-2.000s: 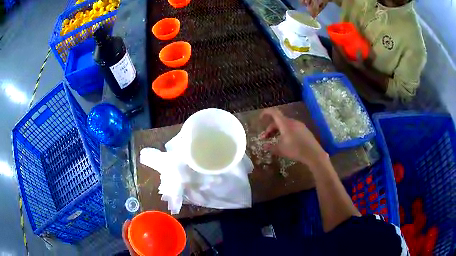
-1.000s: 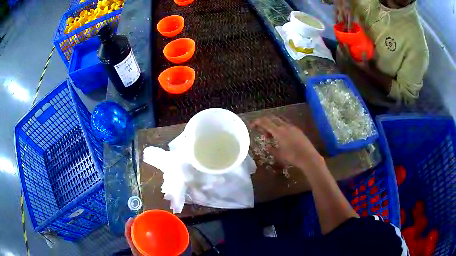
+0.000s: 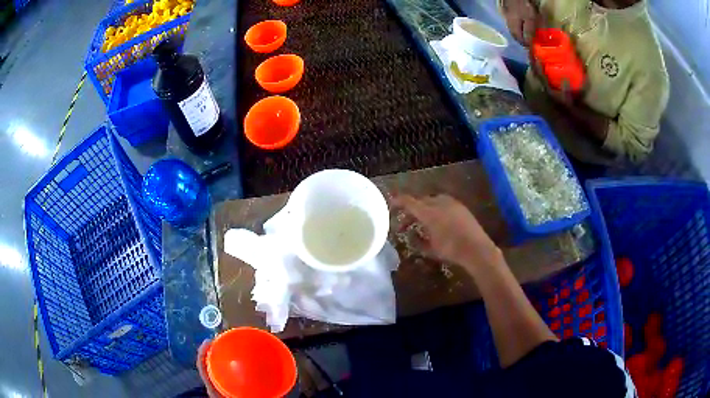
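My left hand point(image 3: 205, 370) holds an orange cup point(image 3: 251, 364) with its open side up at the bottom left, and only its fingers show at the cup's left side. My right hand point(image 3: 444, 227) is over the loose pile of small clear parts point(image 3: 411, 237) on the brown board. Its fingertips are at the pile, too small and blurred to tell if they pinch a part. A white tub point(image 3: 339, 229) with cloudy liquid stands left of my right hand on a white rag point(image 3: 342, 301).
A mesh conveyor point(image 3: 358, 85) carries orange cups point(image 3: 272, 122) beyond the board. A dark bottle point(image 3: 187, 97) and shiny blue object point(image 3: 171, 190) stand left. A blue bin of clear parts point(image 3: 536, 175) and blue crates point(image 3: 654, 202) are right. A person point(image 3: 615, 85) holds orange cups opposite.
The nearest cups on the conveyor have shifted slightly. My right hand has stayed around the pile, its fingers changing pose. The person opposite has moved a hand off the orange cups.
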